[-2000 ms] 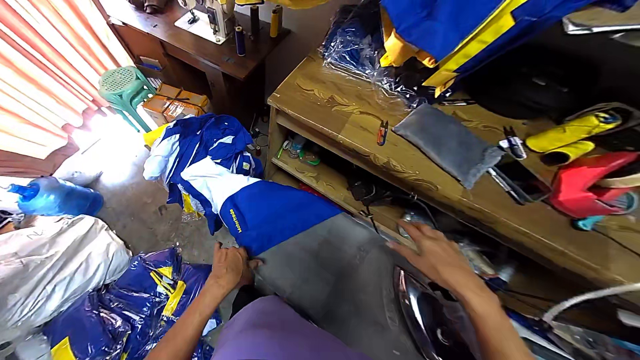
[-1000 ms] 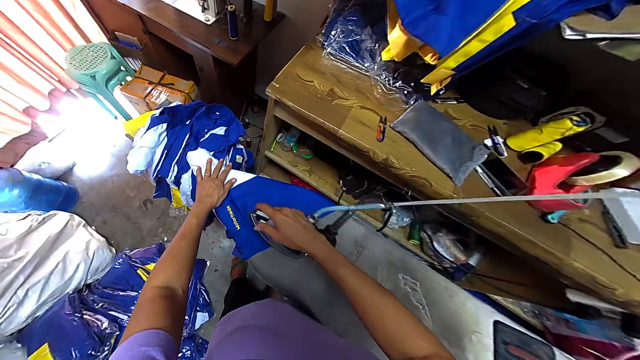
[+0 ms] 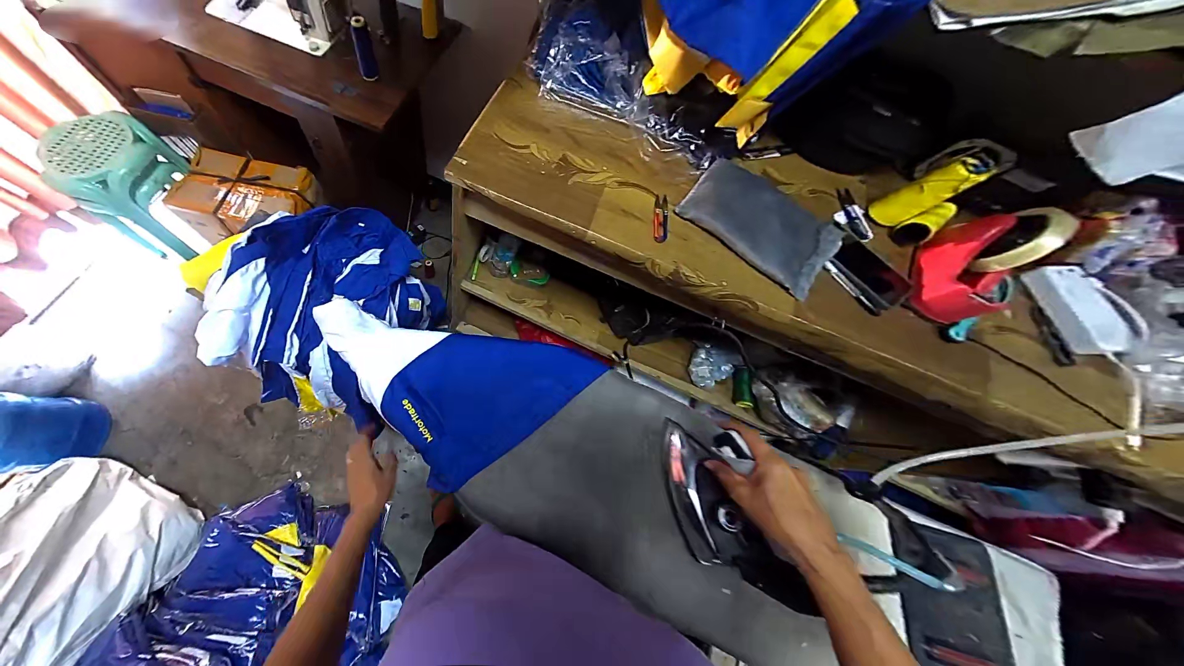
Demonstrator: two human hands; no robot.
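Observation:
My right hand (image 3: pixel 772 495) grips the handle of a steam iron (image 3: pixel 698 495), which rests on the grey ironing board (image 3: pixel 592 462). A blue and white garment (image 3: pixel 499 384) with small yellow lettering covers the board's narrow left end, its white part hanging toward a heap of similar garments (image 3: pixel 324 268). At the garment's lower left edge is my left hand (image 3: pixel 370 472), its fingertips touching dark blue cloth; how firmly they hold it is unclear.
Behind the board stands a wooden shelf unit (image 3: pixel 592 199) with thread snips (image 3: pixel 660 219), a grey cushion (image 3: pixel 758 227) and a tape dispenser (image 3: pixel 962 268). Plastic-wrapped garments (image 3: pixel 231 573) and a white sack (image 3: pixel 83 555) lie lower left. A green stool (image 3: pixel 116 157) stands upper left.
The iron and my right hand have moved right, from the garment onto the bare part of the board. My left hand has come back from the white cloth to the garment's lower edge.

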